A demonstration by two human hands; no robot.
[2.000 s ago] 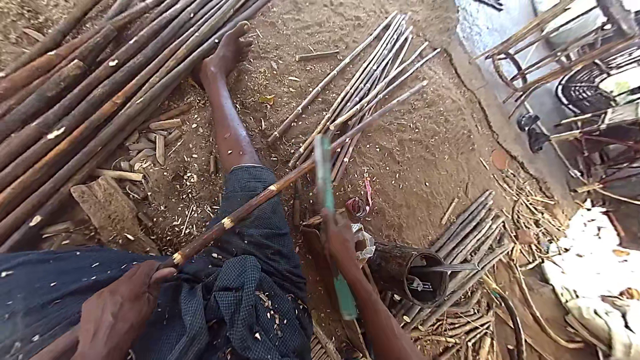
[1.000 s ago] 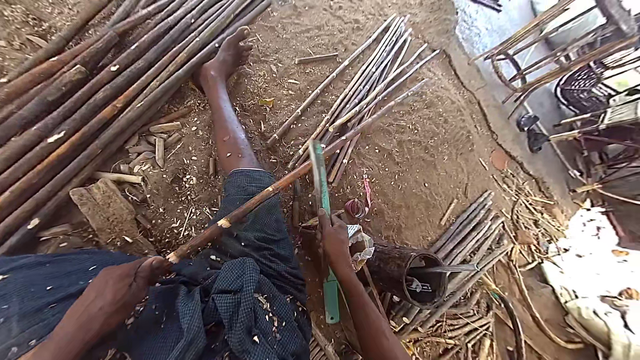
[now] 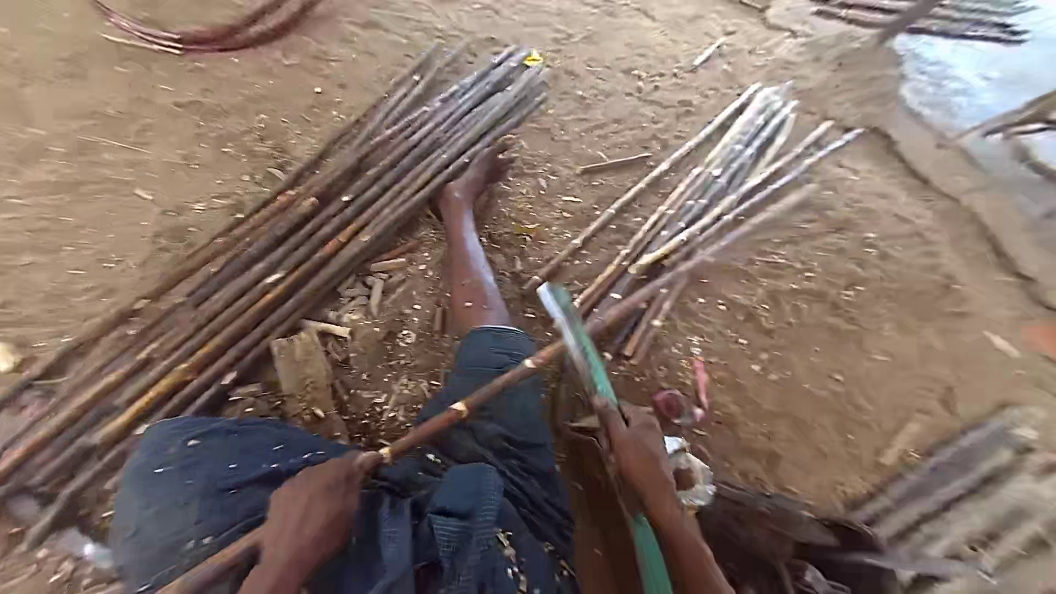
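Note:
A long brown cane pole runs diagonally over my lap, from the lower left to the upper right, with pale shaved bands at its joints. My left hand is closed around its near part. My right hand grips a long green tool, whose pale-edged upper part crosses the pole beyond my knee; its lower end shows below my forearm. The tool's exact kind cannot be told. Pale shavings lie on my dark blue cloth.
Many dark poles lie on the left, over my outstretched foot. A bundle of thinner sticks lies ahead on the dirt. Wood offcuts are beside my leg. At the lower right are blurred sticks and a pink object.
The view has swung left, bringing the far ends of the dark poles into sight. Both hands keep their holds on the pole and the green tool.

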